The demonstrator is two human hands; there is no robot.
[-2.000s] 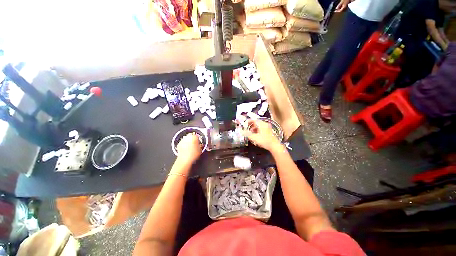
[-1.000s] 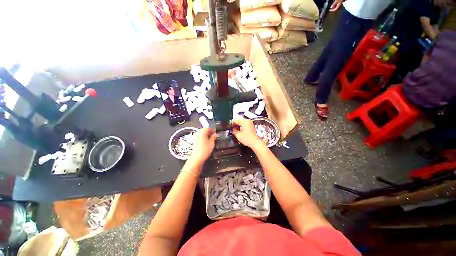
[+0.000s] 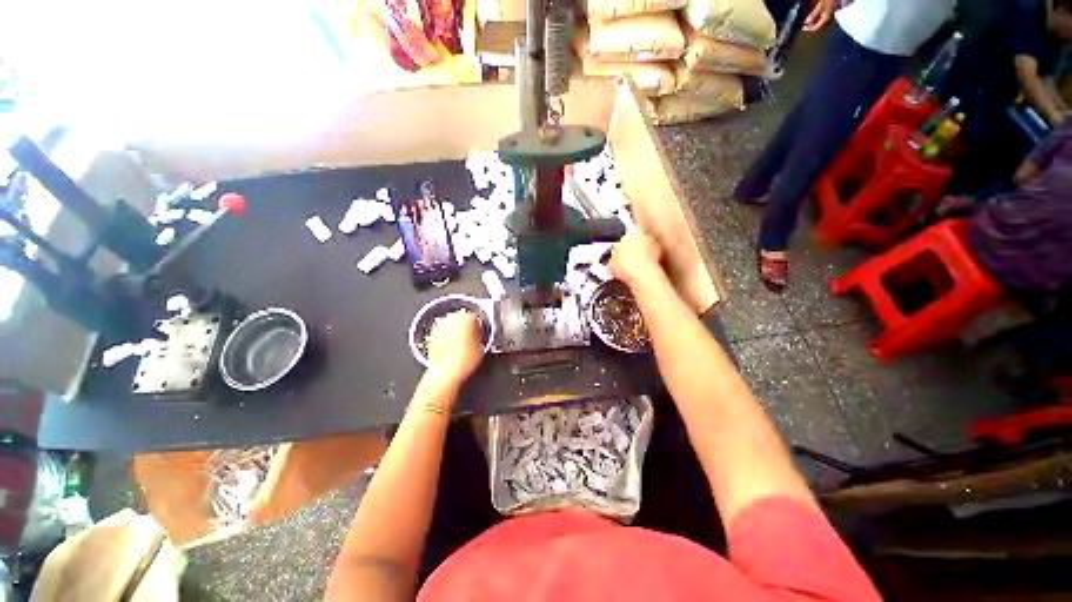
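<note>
The dark green hand press [image 3: 543, 241] stands upright in front of me, with the silvery fixture [image 3: 541, 320] under its ram. My left hand [image 3: 456, 342] is in the left parts bowl [image 3: 419, 320]; its fingertips are too small and blurred to show a grip. My right hand [image 3: 636, 256] is right of the press column, beyond the right parts bowl [image 3: 618, 315], near the loose white housings [image 3: 482, 223]. What its fingers touch is hidden. The finished-parts tray [image 3: 564, 459], full of grey-white pieces, is at the table edge by my lap.
A smartphone [image 3: 428, 243] lies behind the left bowl. An empty dark bowl [image 3: 265, 349], a second fixture [image 3: 179, 360] and a second press [image 3: 100, 253] are at left. Cardboard edging [image 3: 664, 194] bounds the table's right side. Red stools [image 3: 917, 282] and people are at right.
Both hands were at the fixture a second ago. My left hand has moved left into the left bowl. My right hand has moved right and away from me, uncovering the fixture.
</note>
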